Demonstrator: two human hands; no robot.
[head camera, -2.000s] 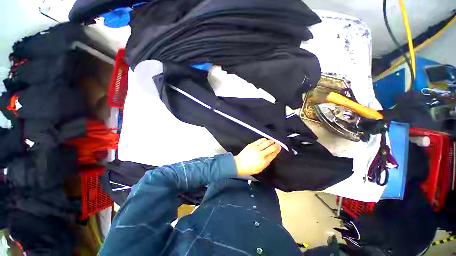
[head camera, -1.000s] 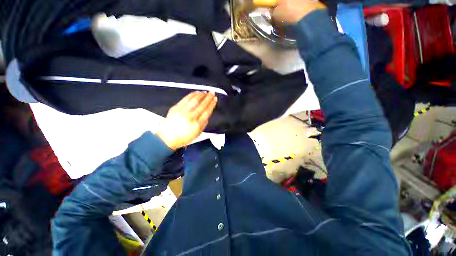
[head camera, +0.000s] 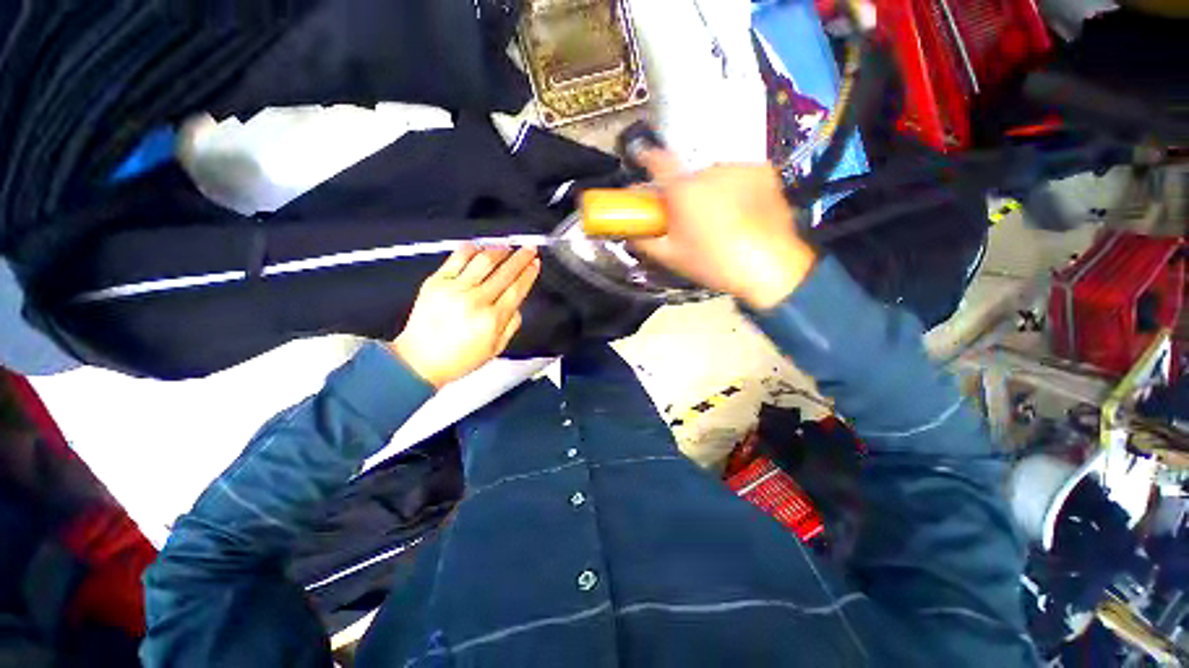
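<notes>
The black garment piece (head camera: 352, 294) lies stretched over the padded board, whose grey-blue rounded end (head camera: 33, 326) shows at the far left. A white piping line (head camera: 352, 256) runs along the cloth. My left hand (head camera: 467, 308) lies flat on the cloth, fingertips just below the piping's right end. My right hand (head camera: 730, 225) grips the orange-yellow handle of the steam iron (head camera: 610, 261). The iron is over the right part of the cloth, its tip close to the piping's right end. My right hand is blurred, and I cannot tell whether the iron presses the cloth.
The brassy iron rest (head camera: 582, 59) is empty behind the iron. A black garment pile (head camera: 235, 52) lies behind the board at the back left. A blue board (head camera: 802, 65) and red crates (head camera: 939, 59) are at the back right. The hose runs right from the iron.
My right hand has lifted the iron off its rest and brought it onto the right part of the cloth. My left hand stays on the cloth by the piping. The view has shifted.
</notes>
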